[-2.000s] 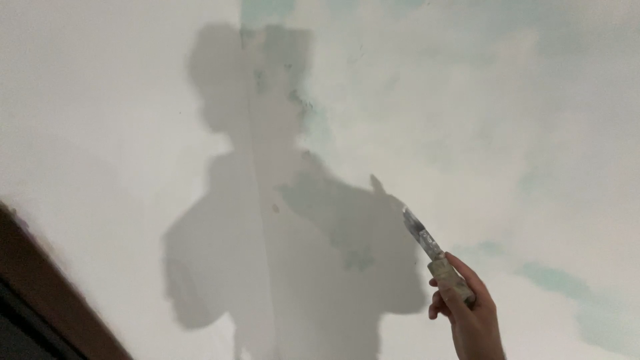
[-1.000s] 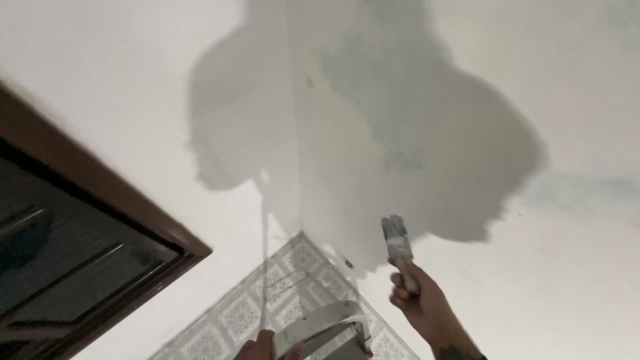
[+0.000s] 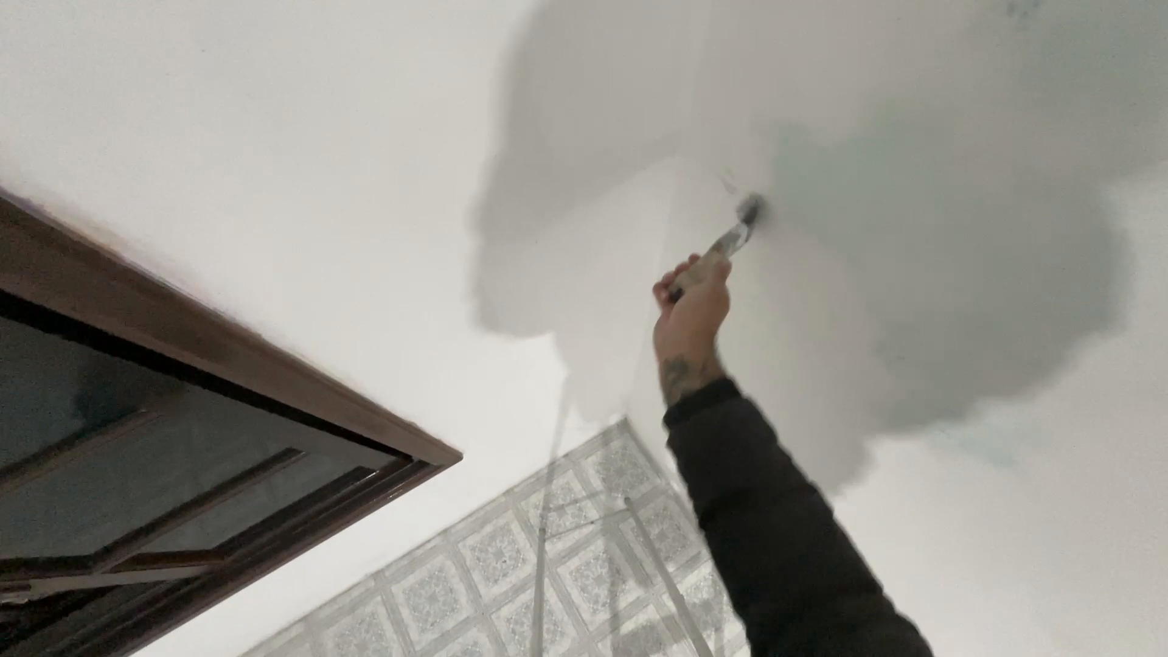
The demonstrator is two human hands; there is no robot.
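Observation:
My right hand, in a dark sleeve, grips a flat paintbrush by its pale handle. The brush points up and to the right, its dark bristles at the white wall just right of the corner line. Whether the bristles touch the wall is hard to tell, as they are blurred. Pale green patches show through the white around and right of the brush, within my shadow. My left hand is out of view.
A brown wooden frame with dark panes juts in at the left. Patterned tiles meet the walls at the bottom. A thin pale pole crosses the tiles near my sleeve.
My right hand has reached up and toward the corner with the brush. My left hand and the white container, at the bottom one second ago, have left the view. The view has shifted.

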